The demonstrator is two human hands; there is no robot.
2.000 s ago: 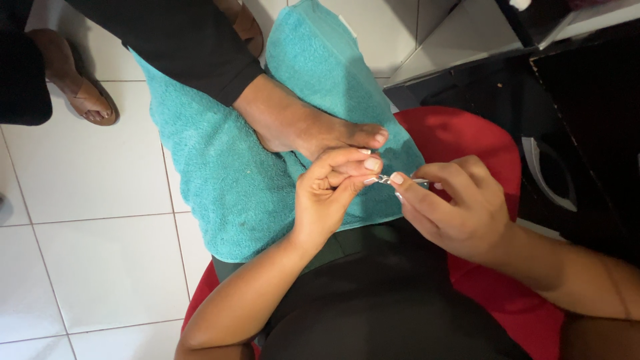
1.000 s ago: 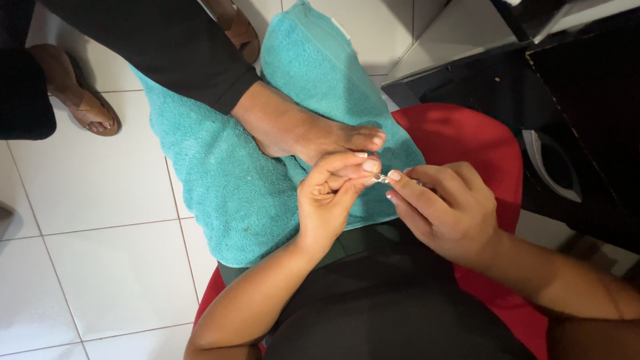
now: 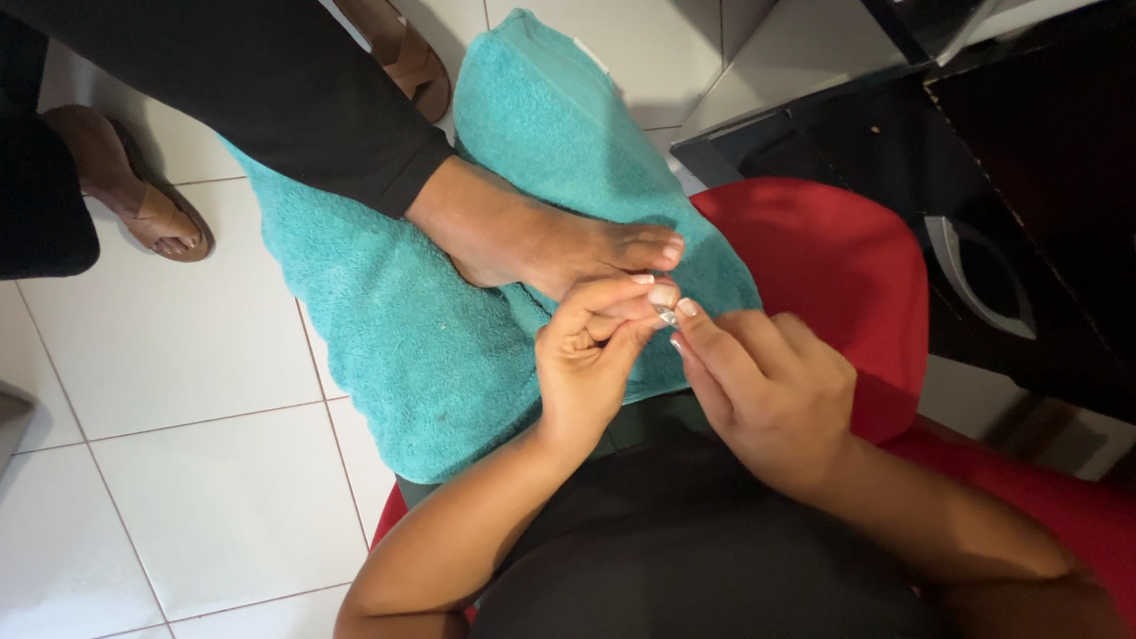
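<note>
Another person's bare foot (image 3: 550,244) rests on a turquoise towel (image 3: 408,346) spread over my lap. My left hand (image 3: 590,342) grips the big toe (image 3: 661,295) between thumb and fingers. In my right hand (image 3: 768,382) is a small shiny metal nail tool (image 3: 667,315), pinched between thumb and finger, its tip at the edge of the big toenail. Most of the tool is hidden by my fingers, so its exact kind cannot be told.
A red seat (image 3: 816,284) shows beneath and beside me. Black furniture with a curved silver handle (image 3: 976,280) stands at the right. Other feet in brown sandals (image 3: 164,217) are on the white tiled floor (image 3: 213,506) at the left; a black trouser leg (image 3: 266,98) crosses the top.
Both hands stay at the big toe. The angle of the metal tool at the nail has shifted slightly, and less of it shows behind the right fingers than two seconds ago.
</note>
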